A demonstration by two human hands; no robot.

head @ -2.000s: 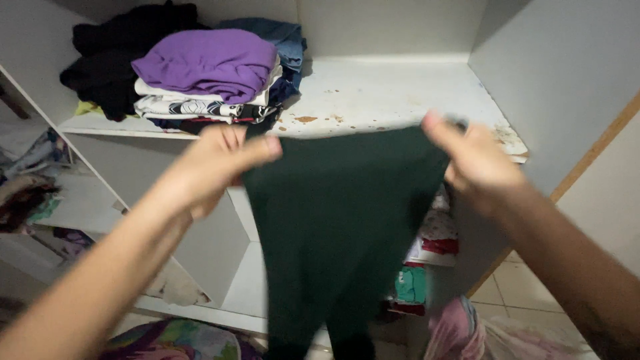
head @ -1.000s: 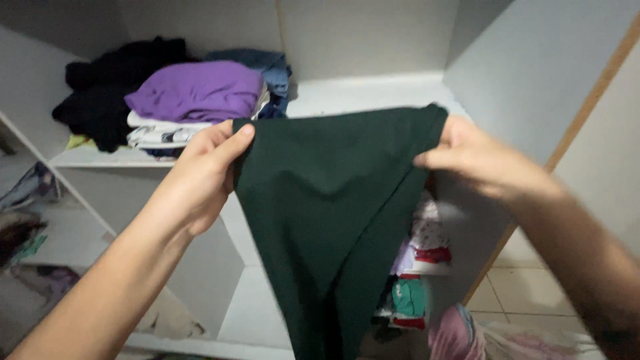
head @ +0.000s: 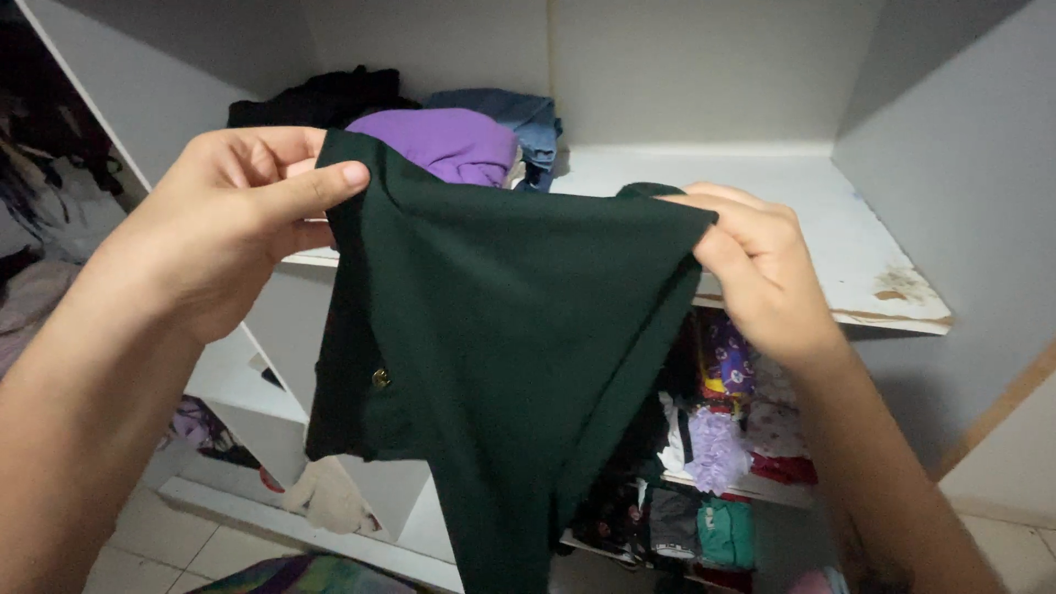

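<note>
A dark green garment (head: pixel 511 313) hangs stretched between both hands, with a small gold-coloured emblem low on its left part. My left hand (head: pixel 256 190) pinches its upper left corner, thumb in front. My right hand (head: pixel 751 256) grips the upper right edge, where part of the cloth is folded over; its fingertips are partly hidden. Behind the garment, a folded purple garment (head: pixel 454 144) lies on the upper shelf beside black clothing (head: pixel 322 99) and blue denim (head: pixel 516 124). The lower end of the green garment runs out of view.
The white upper shelf (head: pixel 742 190) has a worn, stained front edge. Below it, smaller shelves hold folded clothes, among them a teal garment (head: pixel 726 532) and a lilac ruffled one (head: pixel 716 450). More clothes are in compartments at the left. A multicoloured cloth (head: pixel 305 575) lies at the bottom.
The left part of the green garment now folds back, and its emblem has come into sight. Both hands still hold its top. The view has shifted.
</note>
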